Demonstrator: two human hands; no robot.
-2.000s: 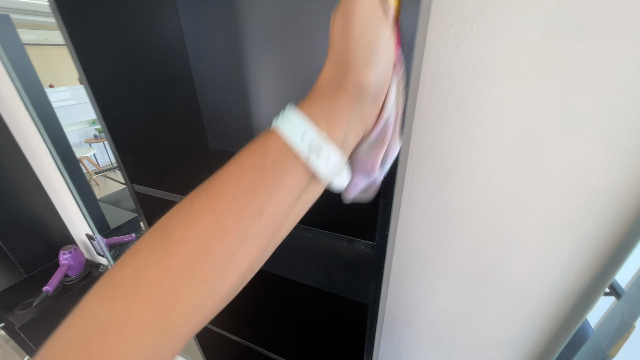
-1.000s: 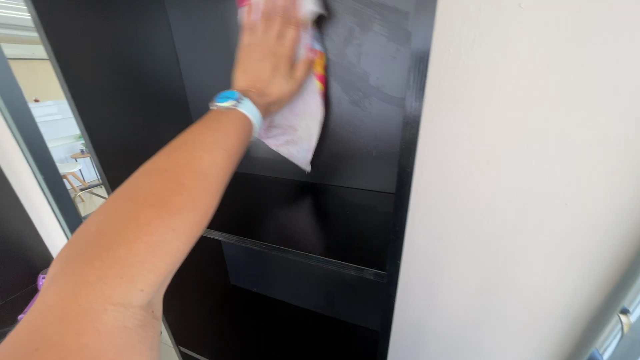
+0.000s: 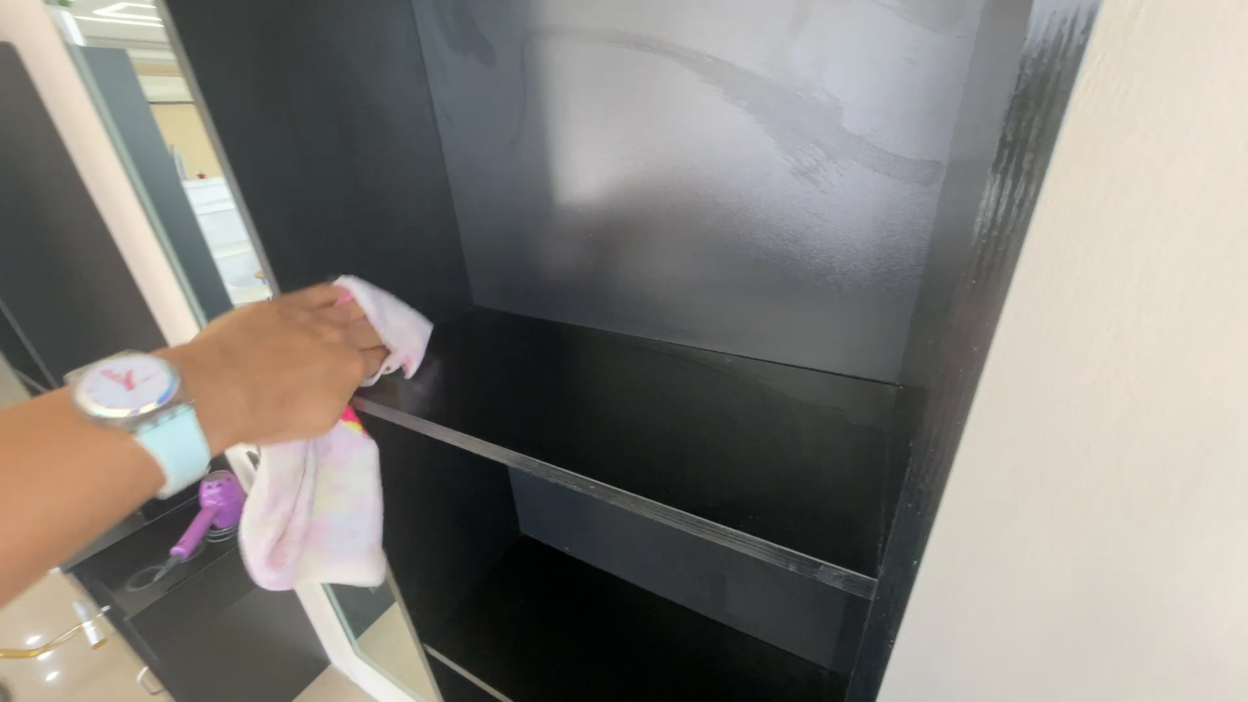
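My left hand (image 3: 292, 366), with a watch on a light blue strap at its wrist, holds a pink and white cloth (image 3: 317, 507). The hand is at the left front end of a black shelf (image 3: 624, 429) in an open cabinet. One end of the cloth sticks out past the fingers over the shelf, and the rest hangs down in front of the shelf edge. Streaks and a dull smear mark the glossy black back panel (image 3: 702, 195) above. My right hand is not in view.
A lower shelf (image 3: 624, 624) lies beneath. The cabinet's right side panel (image 3: 1004, 244) meets a pale wall (image 3: 1121, 390). At the left are a mirror edge, a purple hair dryer (image 3: 210, 512) on a dark surface and a curved gold-coloured metal piece (image 3: 49, 645).
My left hand has moved down and left with the cloth, from the back panel area to the shelf's left front end. The streaked back panel shows more fully.
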